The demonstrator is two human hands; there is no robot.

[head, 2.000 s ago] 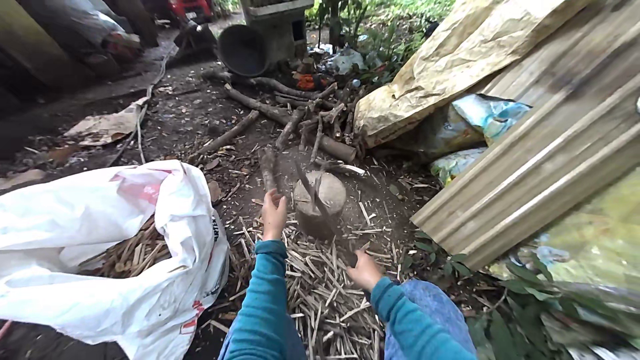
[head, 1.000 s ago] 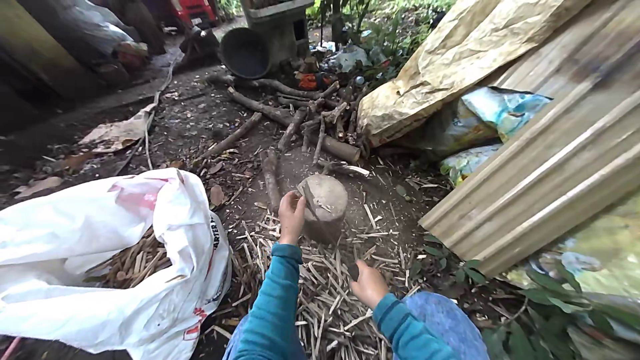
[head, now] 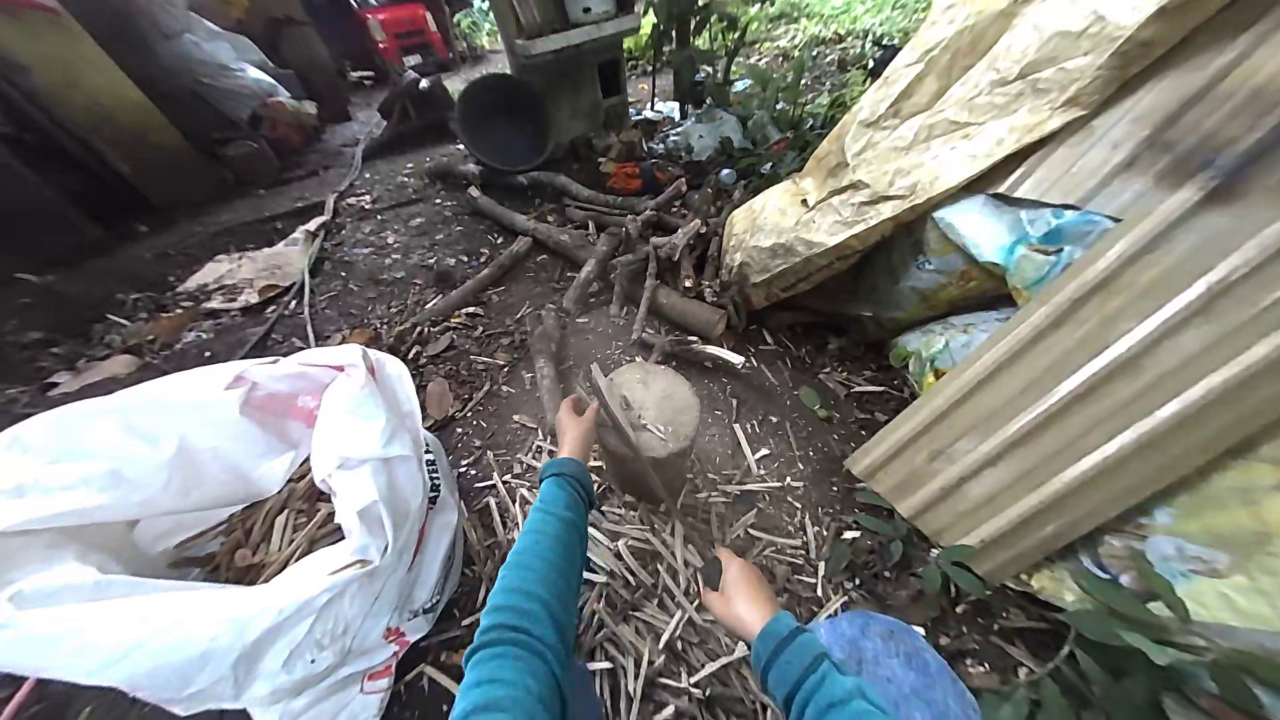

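Note:
My right hand (head: 740, 595) grips the dark handle of a long blade, most likely a machete (head: 635, 440), whose blurred blade slants up and left across the near left side of a round wooden chopping block (head: 655, 405). At the block's left edge, my left hand (head: 577, 428) is closed on a small piece of wood, mostly hidden by the fingers. Small chips lie on the block's top. Many thin split sticks (head: 650, 610) cover the ground below it and between my arms.
A white woven sack (head: 180, 630) with split sticks inside stands at left. Branches (head: 560, 235) lie beyond the block. Corrugated sheets (head: 1080, 400), a tan tarp (head: 880, 130) and filled plastic bags are at right. A black bucket (head: 503, 120) lies on its side at the back.
The blade, raised over the block two seconds ago, now slants across the block's near left side. My left hand has moved from the block's near edge to its left side since one second ago.

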